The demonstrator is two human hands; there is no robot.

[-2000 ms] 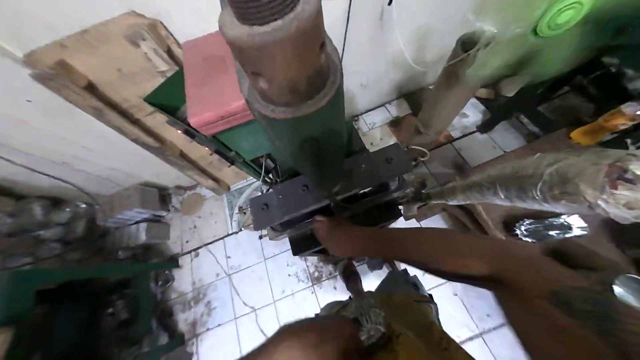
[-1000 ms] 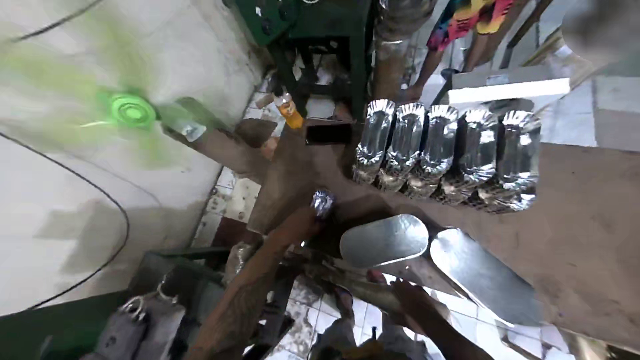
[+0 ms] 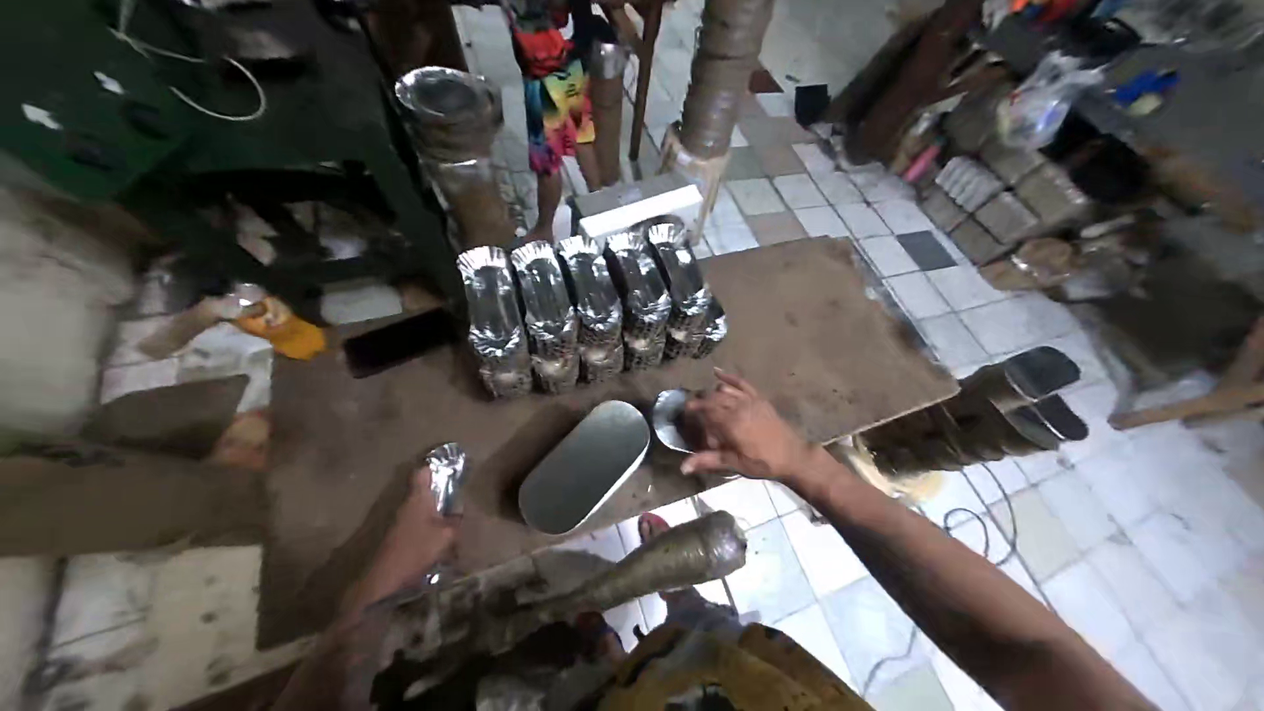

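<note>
My left hand (image 3: pixel 427 518) is closed around a small piece with crimped silver foil (image 3: pixel 446 474) at the front left of the brown board (image 3: pixel 810 336). My right hand (image 3: pixel 741 430) is at a shiny metal piece (image 3: pixel 671 420), its fingers spread over the right side of it; whether it grips the piece I cannot tell. Between my hands lies an oval metal tray (image 3: pixel 585 469). Behind it stand several stacks of foil liners with fluted rims (image 3: pixel 597 306), side by side.
A dark phone-like slab (image 3: pixel 398 343) and an orange-labelled bottle (image 3: pixel 281 328) lie at the back left. A wrapped post end (image 3: pixel 681 553) juts along the near edge. Another person's legs (image 3: pixel 553 118) are behind the board. Stacked blocks (image 3: pixel 1007 197) sit on the tiled floor, right.
The view has swung right. My right hand, low near the board's front edge a second ago, is now over the board at the shiny metal piece. My left hand still holds the foil piece.
</note>
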